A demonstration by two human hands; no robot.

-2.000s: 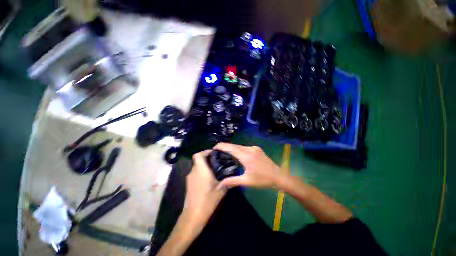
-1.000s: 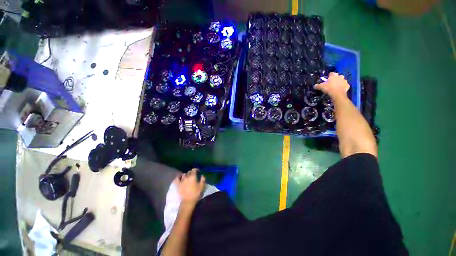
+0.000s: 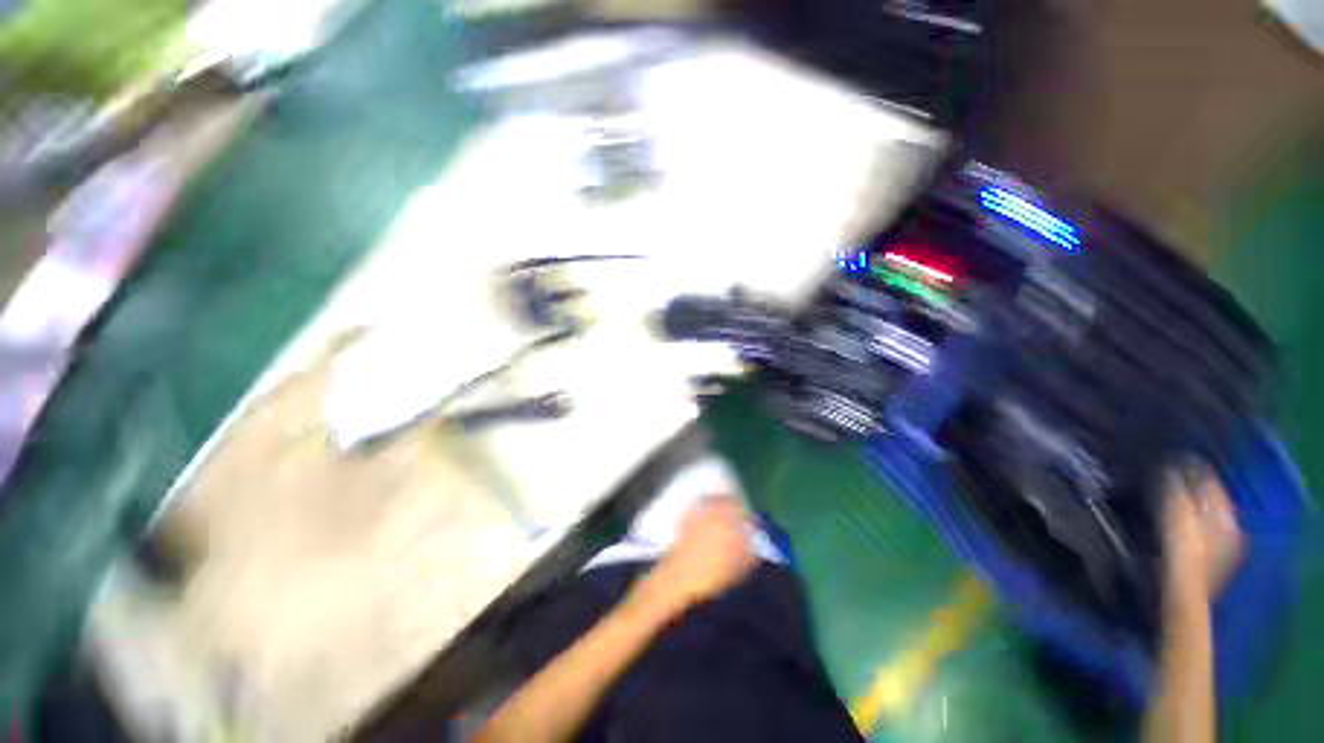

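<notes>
The frame is strongly blurred. My right hand (image 3: 1202, 530) is at the right, over the right part of the black parts tray (image 3: 1125, 341) in the blue crate (image 3: 944, 501); whether its fingers hold anything cannot be told. My left hand (image 3: 712, 549) is low in the middle, by my lap and a pale cloth-like patch (image 3: 683, 505); its fingers are too blurred to read. A second dark tray of round modules (image 3: 871, 341) with blue, red and green lights lies between the bench and the crate.
The pale bench (image 3: 334, 566) runs diagonally at the left. Dark round parts (image 3: 704, 317) lie near its right edge, with blurred dark tools (image 3: 508, 411) beside them. Green floor with a yellow line (image 3: 922, 653) shows below the crate.
The view has swung left, so the bench and crate appear tilted and further right. My hands were together on a black part two seconds ago, then apart; they remain apart.
</notes>
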